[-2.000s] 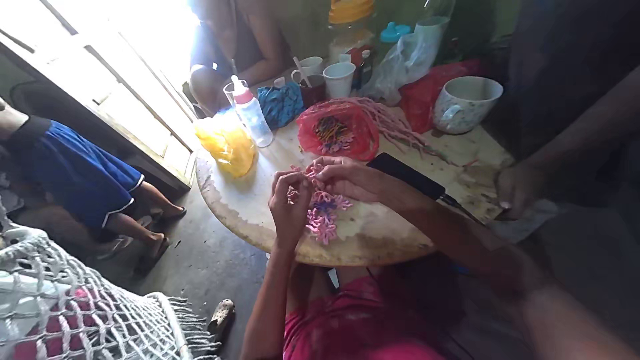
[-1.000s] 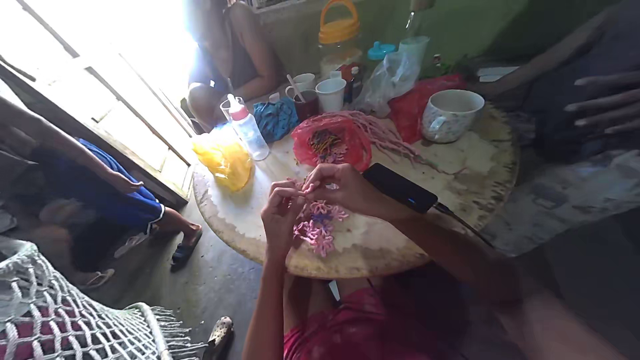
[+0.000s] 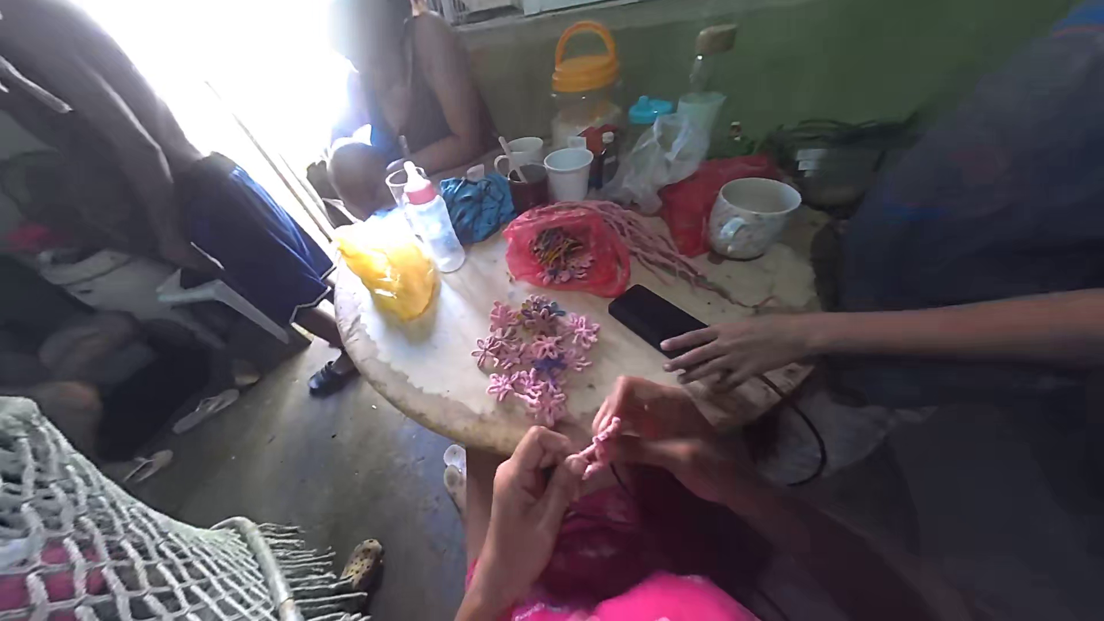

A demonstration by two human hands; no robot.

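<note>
My left hand and my right hand meet over my lap, just off the near edge of the round table. Between their fingertips both pinch a small pink looped piece, which looks like yarn or pipe cleaner. Beyond them on the table lies a loose cluster of pink flower shapes, a few with blue or purple. Behind the cluster, an open red plastic bag holds more small coloured pieces. Long pink strands trail from the bag toward the right.
Another person's hand rests by the black phone and its cable. Around the table's far side stand a yellow bag, a baby bottle, cups, a large mug and an orange-lidded jar. A white net hammock hangs lower left.
My hands have moved from over the table toward my lap, uncovering the flower cluster. The other person's hand on the right has come to the phone. The view has shifted.
</note>
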